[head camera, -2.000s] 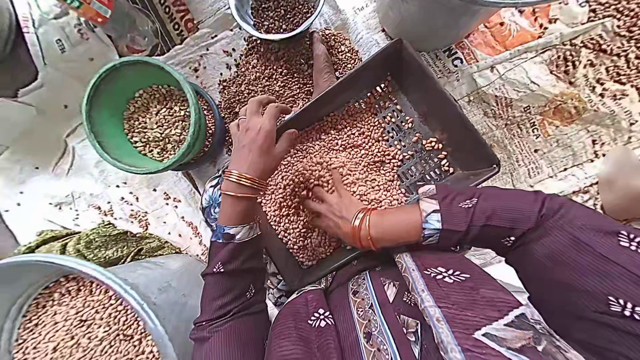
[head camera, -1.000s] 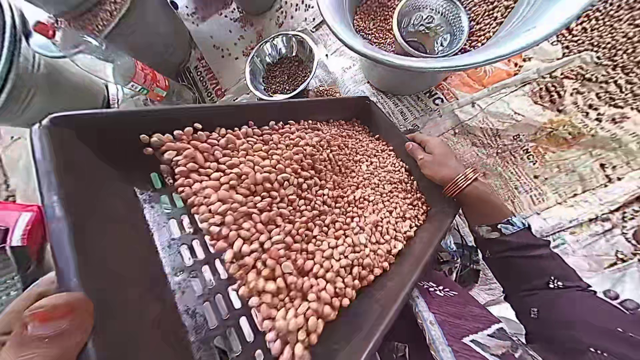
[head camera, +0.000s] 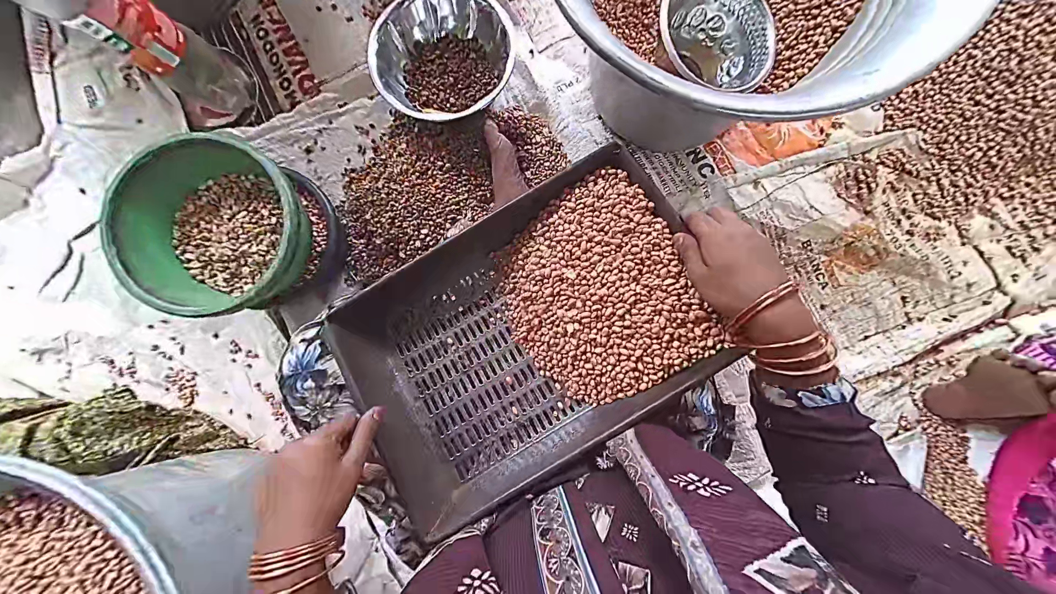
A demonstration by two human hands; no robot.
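Observation:
A dark rectangular sieve tray [head camera: 487, 412] with a slotted bottom is held over my lap, tilted in the view. Shelled peanuts [head camera: 610, 289] are heaped in its right half, and a few lie on the bare slots at the left. My left hand [head camera: 318, 478] grips the tray's left end, thumb on the rim. At the right end, my right hand [head camera: 730, 264] is closed round the rim. Beyond the tray's far edge lies a pile of small dark kernels [head camera: 412, 190], with part of a bare foot [head camera: 505, 165] beside it.
A steel bowl [head camera: 441, 54] with small dark bits stands behind the pile. To the left are a green tub [head camera: 132, 214] of nuts and a plastic bottle [head camera: 206, 74]. A large metal pot [head camera: 660, 107] holds nuts and a smaller bowl. Another metal vessel [head camera: 190, 503] sits lower left.
Two seconds ago both hands were in or at the nuts in the tray; now they hold its ends. The nuts have shifted from the tray's left and middle to its right half. The view has moved.

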